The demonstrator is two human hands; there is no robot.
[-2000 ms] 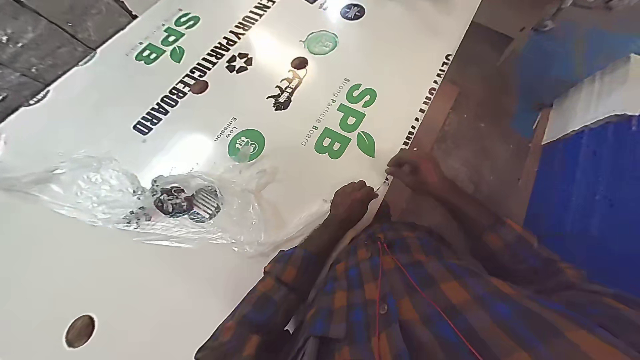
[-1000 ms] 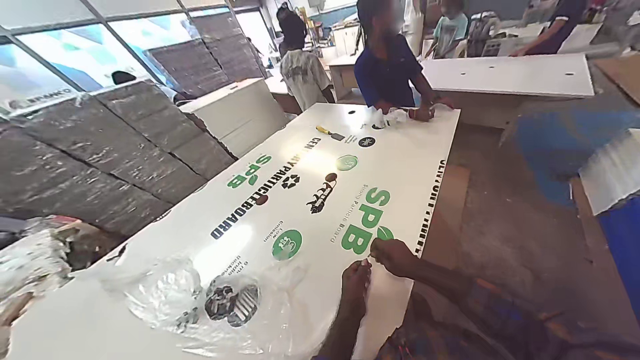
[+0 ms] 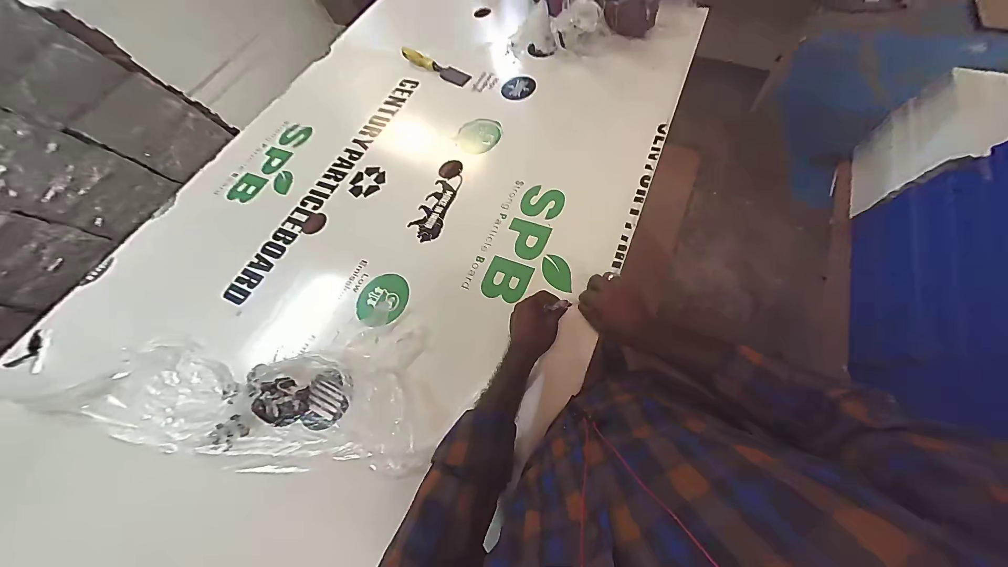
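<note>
A large white board (image 3: 425,315) bears green and black printing, apparently on a clear film over its face. At the board's right edge, my left hand (image 3: 537,321) is closed with a small pale bit, seemingly film edge, between its fingertips. Just right of it, my right hand (image 3: 610,303) pinches at the same edge, its fingertips mostly hidden. A crumpled sheet of clear plastic film (image 3: 181,402) lies on the board to the left, with dark printing bunched in it. Farther up the board rests a scraper with a yellow handle (image 3: 421,59) and a flat blade.
Beside the board's far end, part of another person (image 3: 630,16) shows near more crumpled clear film (image 3: 579,27). Grey wrapped stacks (image 3: 55,173) stand at the left. A blue panel or sheet (image 3: 929,299) with a pale top is at the right, across the floor.
The view tipped up toward the room, then back down. Both my hands stay close together at the board's edge. The scraper, out of view two seconds ago, shows again.
</note>
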